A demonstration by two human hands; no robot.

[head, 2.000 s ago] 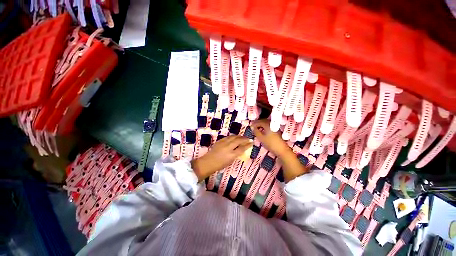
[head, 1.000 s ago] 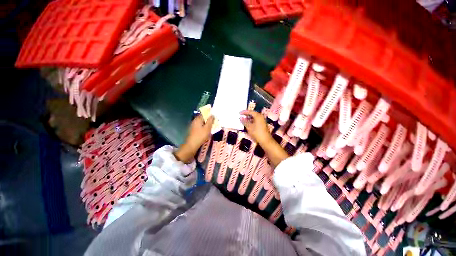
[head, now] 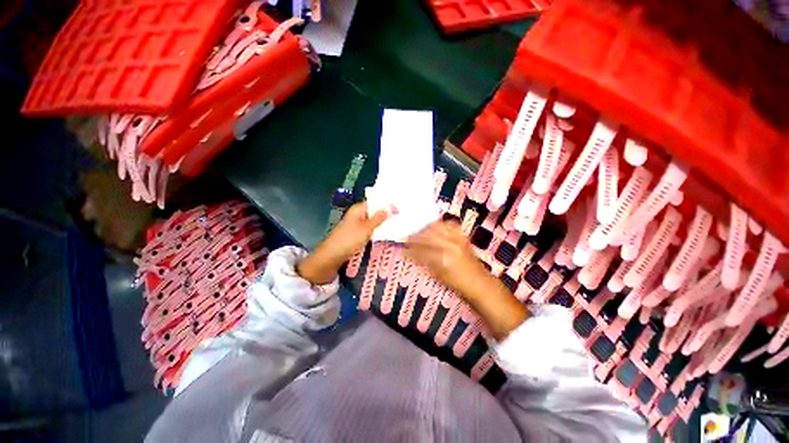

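Note:
A long white sheet (head: 407, 160) lies over the near ends of the watch rows, its near end lifted or folded at my hands. My left hand (head: 356, 232) pinches the sheet's near left corner between thumb and fingers. My right hand (head: 445, 251) is at the near right edge, blurred; whether it holds anything cannot be told. Pink-strapped smartwatches (head: 535, 277) with square dark faces lie in close rows on the dark-green mat, partly hidden by the sheet and hands. A green-strapped watch (head: 344, 197) lies left of the sheet.
Red trays (head: 657, 104) with hanging pink straps (head: 597, 169) rise at right. More stacked red trays (head: 130, 60) stand at upper left. A pile of pink-strapped watches (head: 203, 281) is at lower left. Another white sheet (head: 330, 28) lies at the top, near a red tray (head: 484, 12).
The view has swung right since the first frame. My hands left the watches for the white sheet. The pale-yellow piece seen in my left hand earlier no longer shows; my right hand has moved nearer my body.

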